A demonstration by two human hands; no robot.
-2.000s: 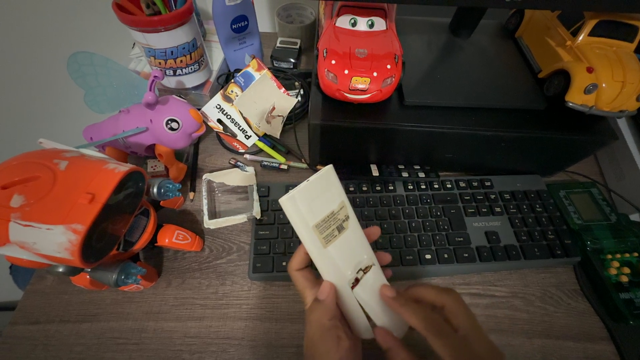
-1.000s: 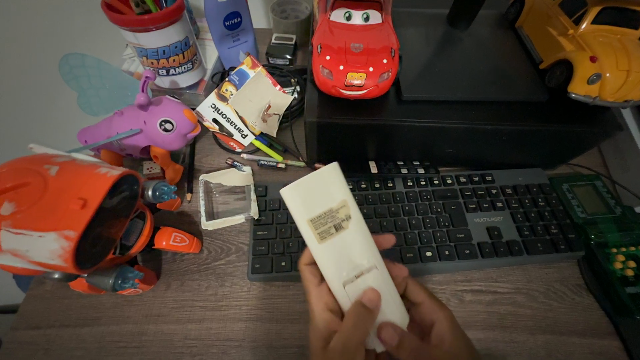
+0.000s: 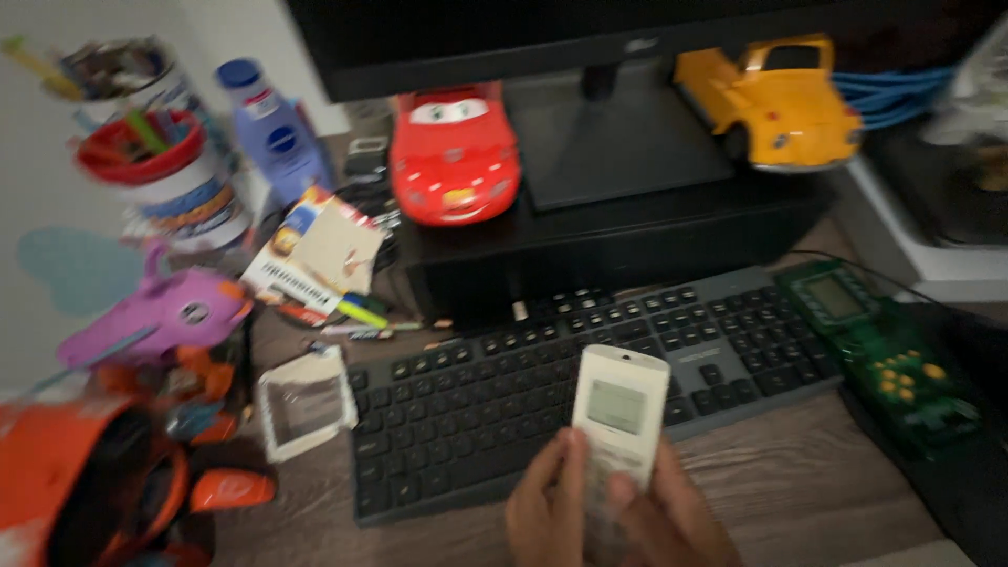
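Note:
A white remote control (image 3: 622, 394) is held upright over the keyboard's front edge, its small grey screen and buttons facing me. My left hand (image 3: 547, 500) grips its left side. On the right side my right hand (image 3: 673, 512) holds it too, the thumb lying over the buttons. Behind the remote lies a black keyboard (image 3: 472, 425). Left of the keyboard sits a clear plastic piece with a torn whitish border (image 3: 307, 402). Blur hides the finer marks on the buttons.
A red toy car (image 3: 455, 157) and a yellow toy car (image 3: 776, 110) stand on a black monitor riser (image 3: 551, 268). At right lies a green handheld game (image 3: 890, 354). Purple (image 3: 173, 315) and orange (image 3: 47, 465) toys, a lotion bottle (image 3: 276, 134) and a pencil cup (image 3: 181, 189) crowd the left.
The remote has been turned over: its back with a label faced me before, and now its screen and buttons do. The view has shifted, showing more of the monitor and the right side.

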